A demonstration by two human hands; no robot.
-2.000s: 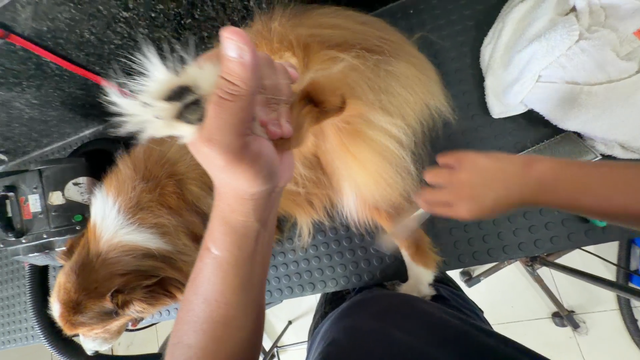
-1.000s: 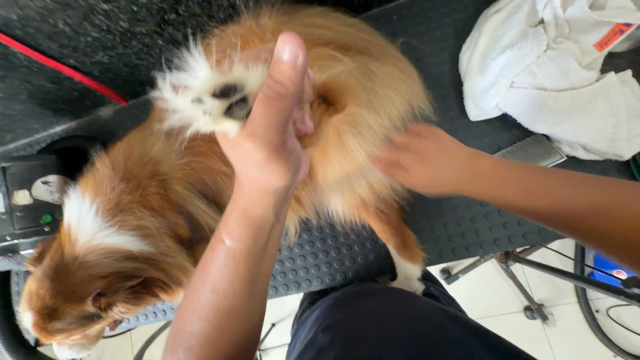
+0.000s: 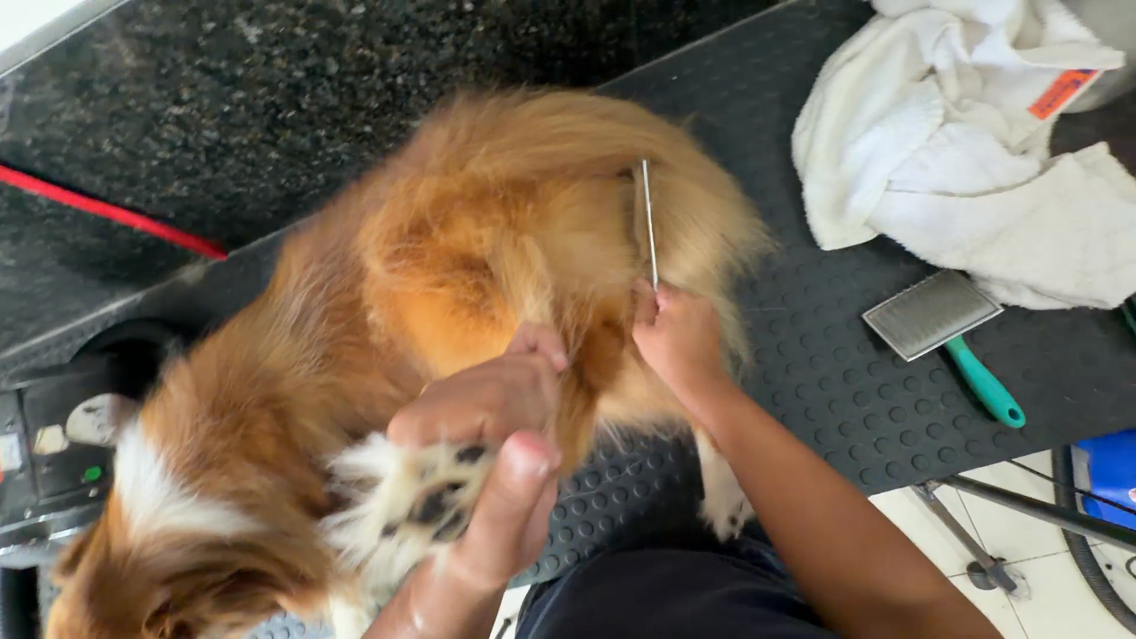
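A brown and white long-haired dog point(image 3: 337, 293) lies on its side on a black rubber-topped table point(image 3: 825, 382), its head at the lower left. My left hand point(image 3: 497, 417) grips one of its legs, with the white furry paw point(image 3: 426, 506) and its dark pads turned up beside my thumb. In my right hand point(image 3: 679, 342) is a metal comb point(image 3: 650, 222), lying against the fur of the dog's hindquarters. The comb's teeth are hard to make out in the fur.
A slicker brush with a green handle point(image 3: 985, 382) lies on the table at the right, near a white towel point(image 3: 932, 160). A red strap point(image 3: 115, 213) crosses the upper left, before a dark speckled stone surface point(image 3: 266, 106). A black machine point(image 3: 58, 453) stands by the dog's neck.
My left hand has brought the held paw down toward me. My right hand, earlier low by the rear thigh, now has the comb farther up on the hindquarters. The slicker brush shows fully now.
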